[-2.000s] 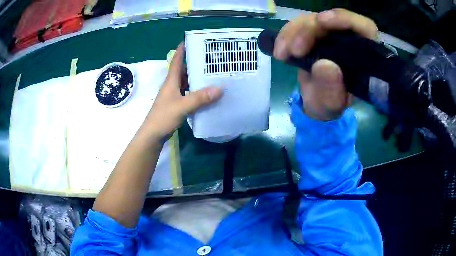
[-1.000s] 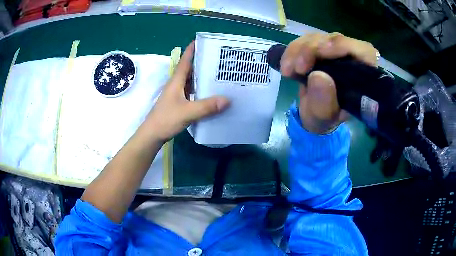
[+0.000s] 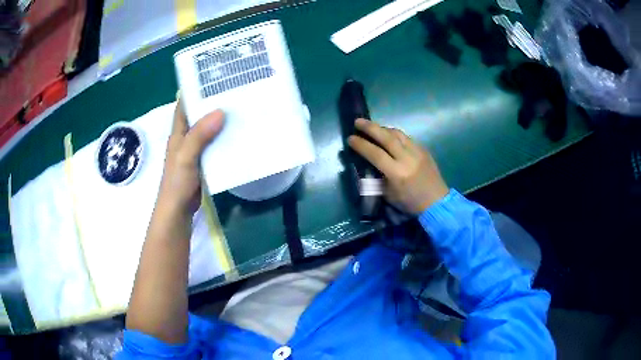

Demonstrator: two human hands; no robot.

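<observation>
The white mini projector [image 3: 256,130] stands on its round white stand base [image 3: 270,184], slotted vent grille facing up at its far end. My left hand [image 3: 188,158] grips its left side, thumb on the white face. The black electric screwdriver [image 3: 360,151] lies on the green bench right of the projector, thin end pointing away from me. My right hand [image 3: 399,163] rests over its lower part, fingers on its side; the palm side is hidden. The screw dish [image 3: 120,153], filled with dark and shiny screws, sits on the white sheet at the left.
A white strip [image 3: 379,24] lies at the far side. Black pads [image 3: 538,95], a small patterned label sheet [image 3: 519,36] and a crumpled clear plastic bag [image 3: 594,63] are at the right. Red-orange pads [image 3: 42,63] are at the far left. Yellow tape edges the white sheets [image 3: 140,225].
The screwdriver has come down from beside the projector's grille onto the bench, with my right hand lowered on it. The view has turned, showing more of the bench's right side. My left hand still holds the projector.
</observation>
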